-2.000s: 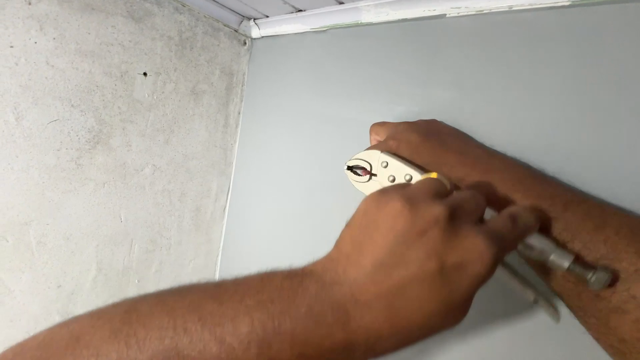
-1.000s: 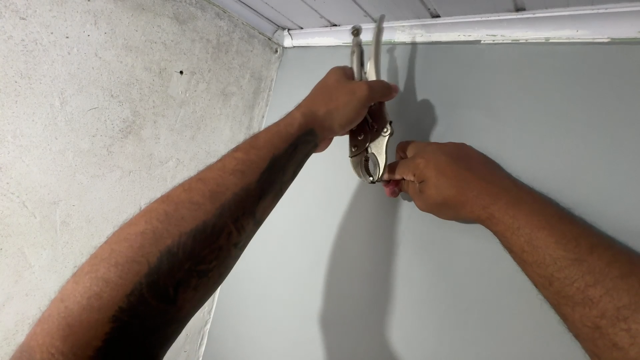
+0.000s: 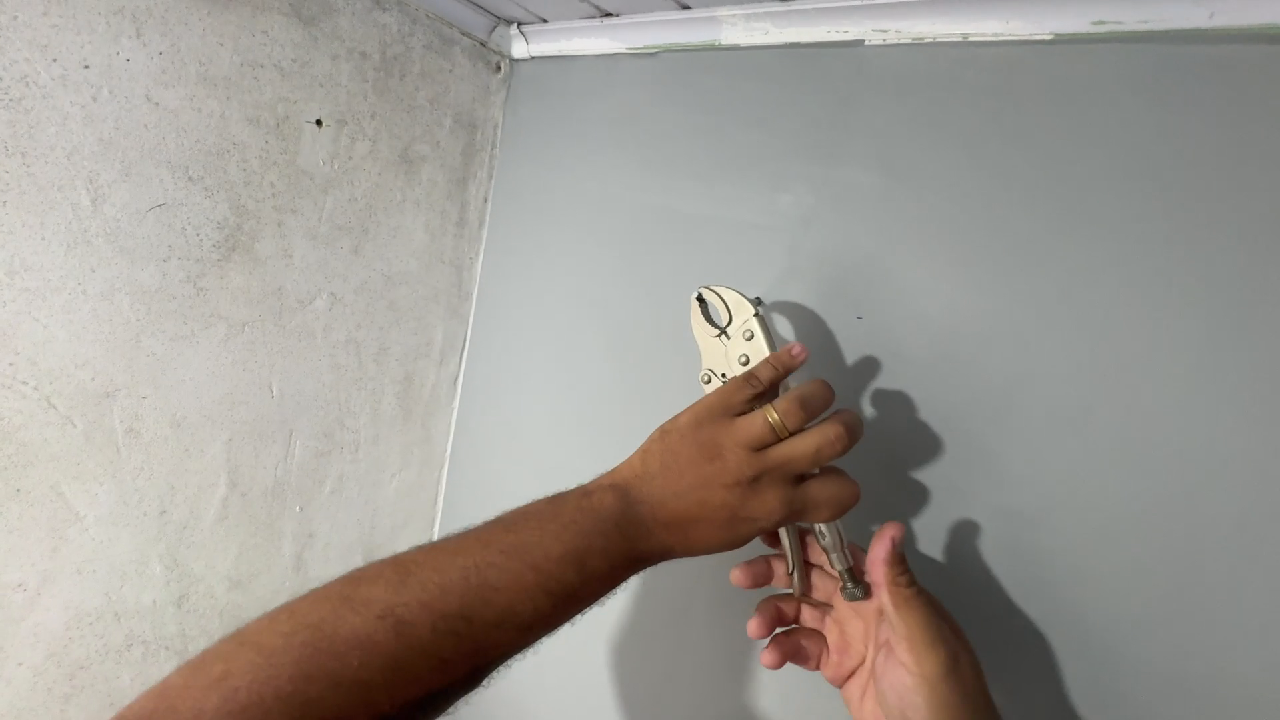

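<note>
Metal locking pliers (image 3: 727, 335) with curved, toothed jaws stand out before the grey wall, jaws toward the upper left. My left hand (image 3: 745, 455), a gold-coloured ring on one finger, is wrapped around their middle with its back toward me. The jaw tips are close together, with a gap behind them. Below, the handle ends and the knurled adjusting screw (image 3: 854, 591) stick out of my left hand. My right hand (image 3: 850, 625) is palm up with fingers apart, just under and behind those ends; whether it touches them I cannot tell.
A smooth grey wall (image 3: 1050, 250) is behind the hands. At the left, a rough, unpainted plaster wall (image 3: 250, 300) with a small dark hole (image 3: 319, 123) meets it in a corner. White moulding (image 3: 800, 28) runs along the top beneath a panelled ceiling.
The pliers, jaws down near the ceiling a second ago, are now lower with jaws up. My right hand, then with its fingers at the jaws, is now spread below the handles.
</note>
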